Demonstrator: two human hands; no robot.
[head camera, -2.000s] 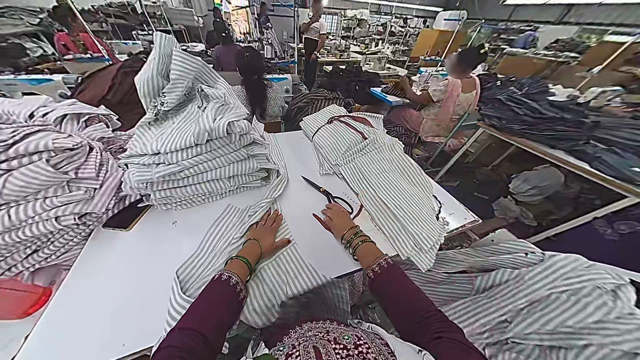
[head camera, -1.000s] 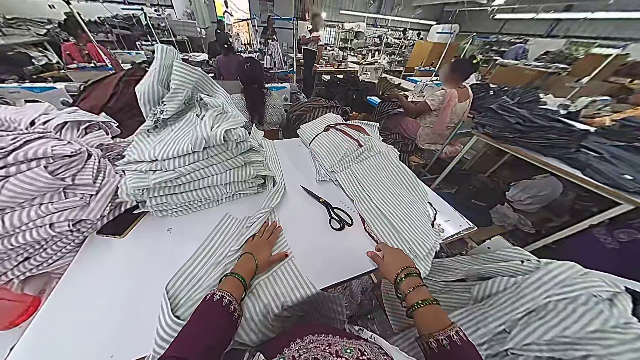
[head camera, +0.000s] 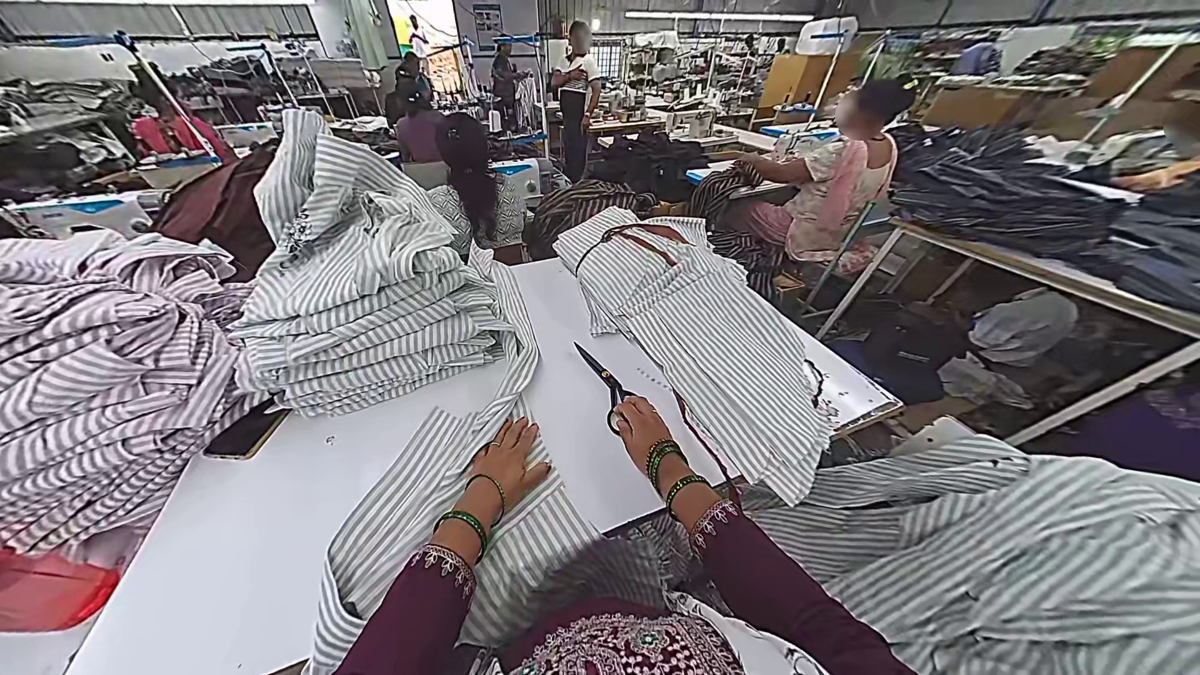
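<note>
My left hand lies flat, fingers spread, on a grey-and-white striped cloth piece at the near edge of the white table. My right hand is closed around the handles of black fabric scissors, whose blades point away from me and rest on or just over the table. Right of the scissors lies a bundle of striped fabric pieces with a dark reddish tie across it. A tall folded pile of striped fabric stands beyond my left hand.
A pinkish striped fabric heap is at the left, beside a dark phone and a red plastic bag. More striped cloth fills the lower right. Several people sit or stand among sewing machines; dark garments cover a right-hand table.
My right hand has gone from the near edge of the striped bundle to the scissors and taken hold of their handles. My left hand remains on the striped piece.
</note>
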